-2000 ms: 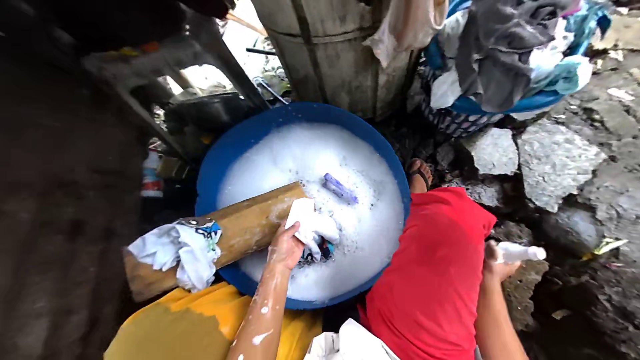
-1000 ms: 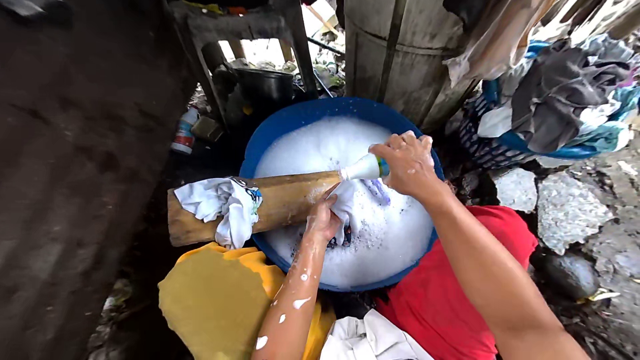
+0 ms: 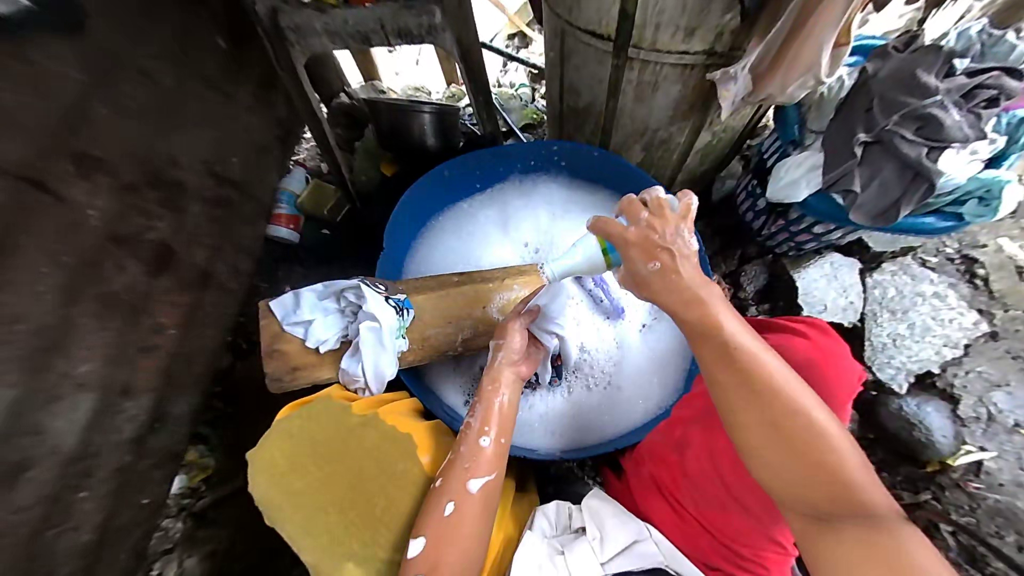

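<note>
A blue plastic tub (image 3: 436, 188) holds foamy water, with a wooden board (image 3: 456, 316) lying over its left rim. My left hand (image 3: 516, 344), wet with suds, grips a white cloth (image 3: 550, 320) at the board's right end; the cloth's lower part hangs into the foam. Tilted down to the left, a white bottle (image 3: 580, 259) is in my right hand (image 3: 656, 244), its narrow end close to the board and cloth. A purple item (image 3: 602, 296) lies in the foam beneath the bottle. Another white cloth with a dark and blue print (image 3: 352, 324) rests crumpled on the board's left part.
A basket (image 3: 788, 216) heaped with clothes stands at upper right, beside rough stones (image 3: 920, 316). Behind the tub are a large weathered drum-like container (image 3: 656, 72) and a dark pot (image 3: 416, 124). A white and red bottle (image 3: 286, 206) stands to the left.
My right hand has brought the white bottle from beside the red-clothed knee to over the tub, tilting it toward the cloth. My left hand stays on the cloth by the board.
</note>
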